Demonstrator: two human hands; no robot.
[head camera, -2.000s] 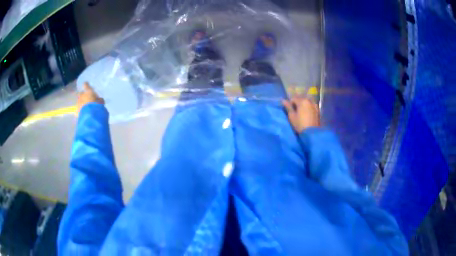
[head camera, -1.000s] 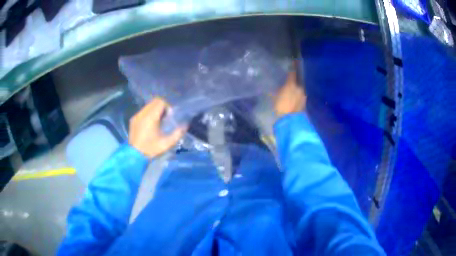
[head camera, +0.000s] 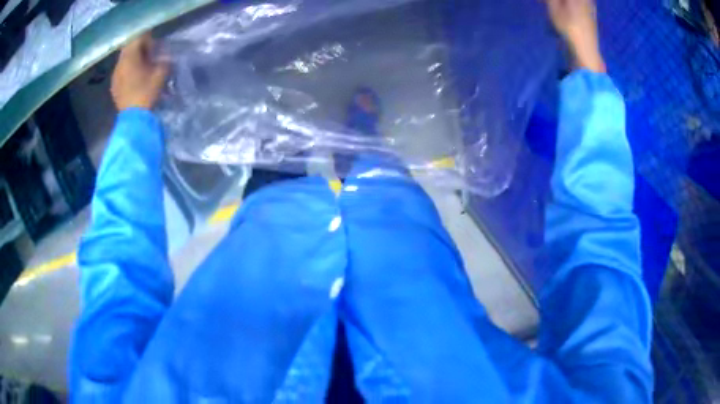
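Observation:
A large clear plastic bag (head camera: 316, 102) is stretched out between my hands above the floor, in front of my blue work coat. It is see-through, shiny and crinkled, and its lower edge hangs near my waist. My left hand (head camera: 140, 72) is at the upper left and grips the bag's left side. My right hand (head camera: 575, 24) is at the upper right, partly cut off by the top edge, and holds the bag's right side. The fingertips of my right hand are blurred.
The green bench edge (head camera: 95, 51) curves across the upper left, with whitish sheeting on it. Dark crates stand on the left. A blue panel (head camera: 513, 229) stands on the right. Grey floor with a yellow line (head camera: 47, 269) shows below, with one foot visible through the bag.
My hands have moved apart and up, spreading the bunched bag wide. The bench edge has shifted to the upper left as the view changed.

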